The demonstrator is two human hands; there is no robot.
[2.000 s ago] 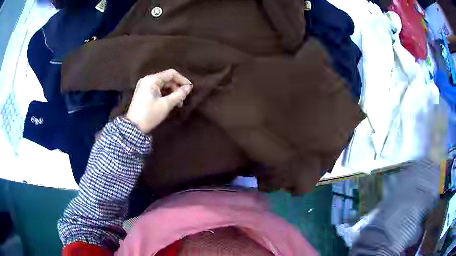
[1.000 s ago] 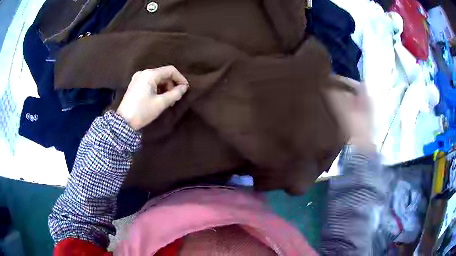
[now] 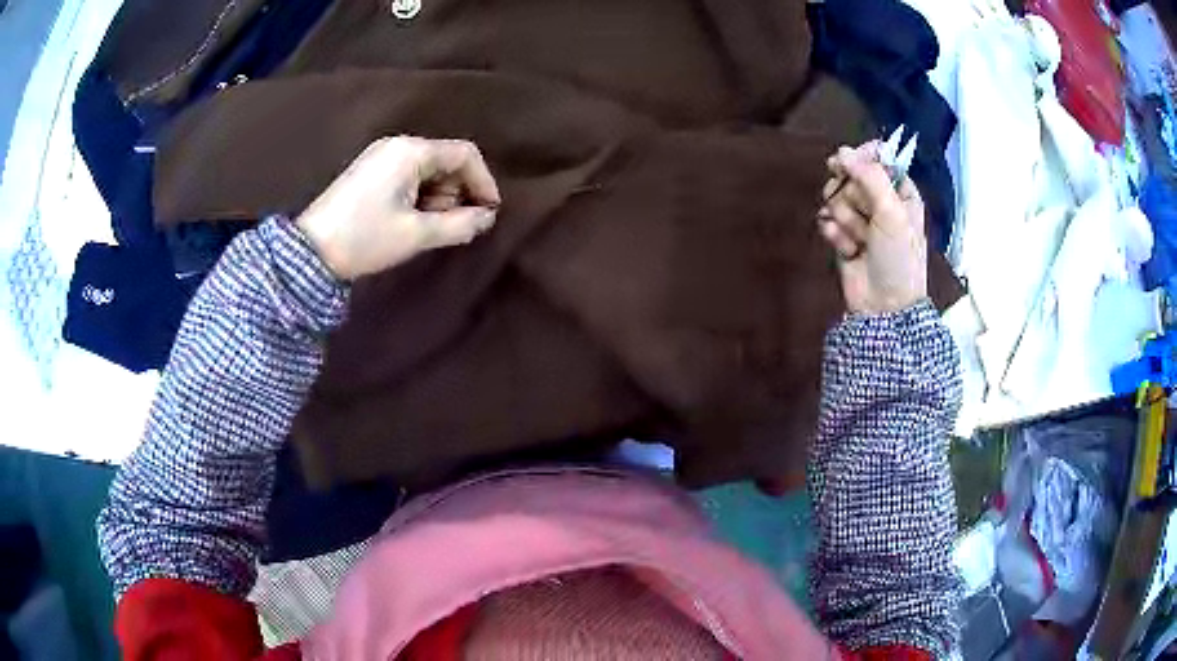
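The brown jacket (image 3: 542,297) lies spread and folded across the middle. A round silver-toned shank button (image 3: 407,8) shows on it at the top edge. My left hand (image 3: 413,207) is over the jacket's left part, with thumb and forefinger tips pinched close together; whether a needle or thread is between them cannot be told. My right hand (image 3: 878,233) is raised over the jacket's right edge and holds thread snips (image 3: 897,149). Their two pale blades point up and stand apart.
Navy garments (image 3: 123,310) lie under the jacket and at both sides. White cloth pieces (image 3: 1033,245) are heaped at the right, with a red plastic bag (image 3: 1082,71) beyond. Clear plastic bags (image 3: 1065,517) sit below the table edge at the lower right. The pink apron (image 3: 555,542) is nearest.
My right hand came in blurred from the lower right and is now higher, with the snips visible. My left hand has risen slightly and stays pinched. The view has shifted a little.
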